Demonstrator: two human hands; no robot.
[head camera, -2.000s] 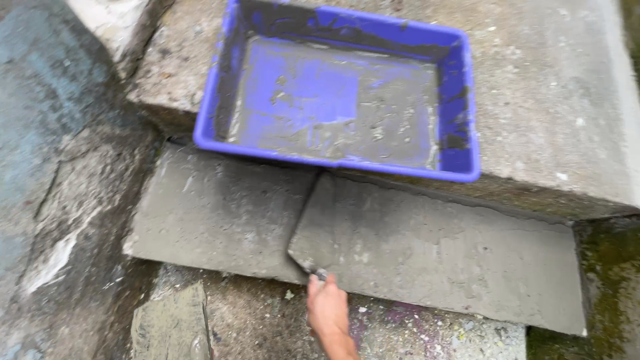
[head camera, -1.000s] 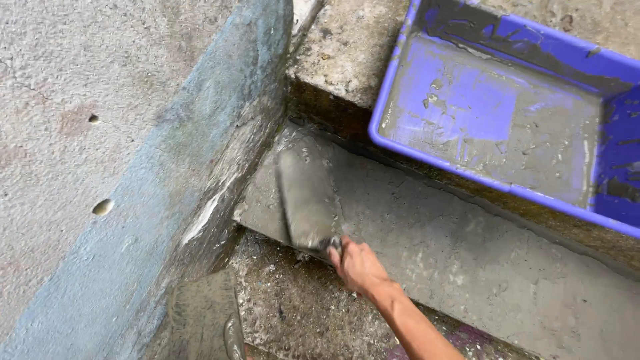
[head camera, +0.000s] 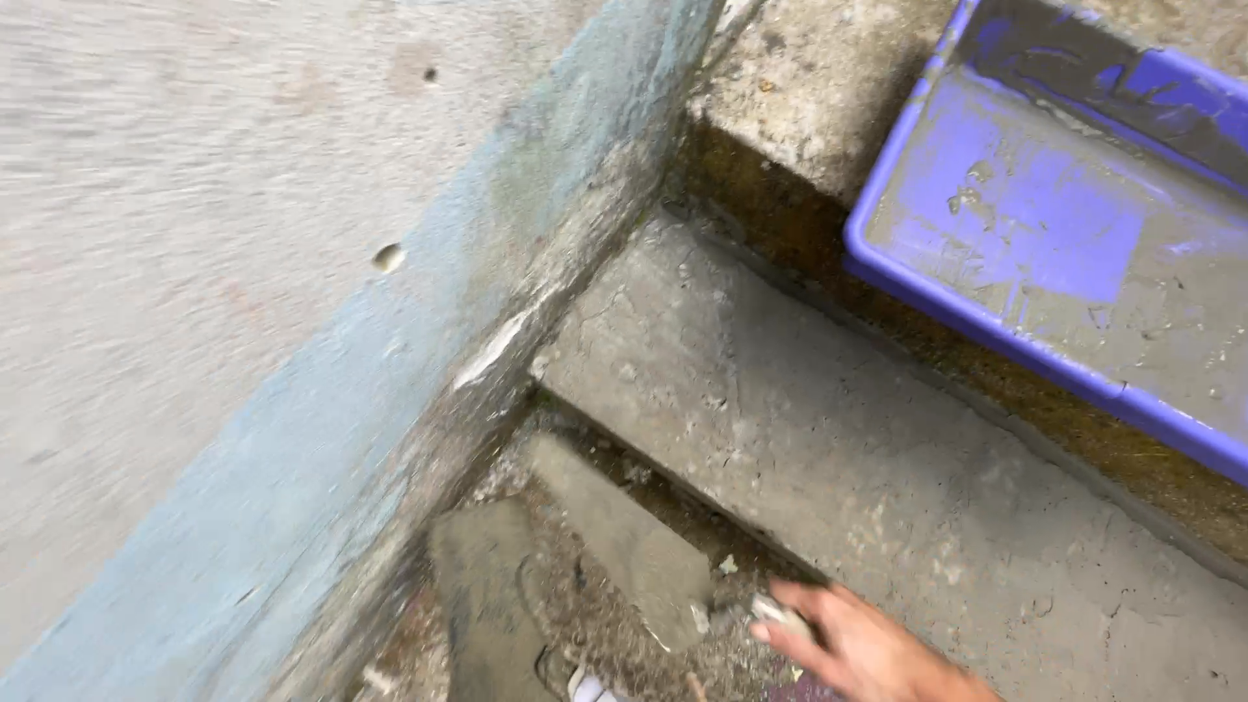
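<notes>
My right hand (head camera: 853, 634) is closed around the handle of a trowel (head camera: 624, 541), at the bottom centre-right. The trowel's long flat blade is coated in grey mortar and points up and left, just below the front edge of a concrete step (head camera: 819, 409) that is spread with wet grey mortar. My left hand is out of view. A purple plastic tub (head camera: 1033, 366), smeared inside with mortar, stands on the upper step at the right.
A painted wall (head camera: 214, 244), white above and pale blue below, with small holes, runs along the left. A mortar-coated flat piece (head camera: 487, 585) lies near its foot. The upper concrete step (head camera: 804, 88) is behind the plastered one.
The trowel was on the mortared step one second ago and is now below its front edge. The view has swung left towards the wall.
</notes>
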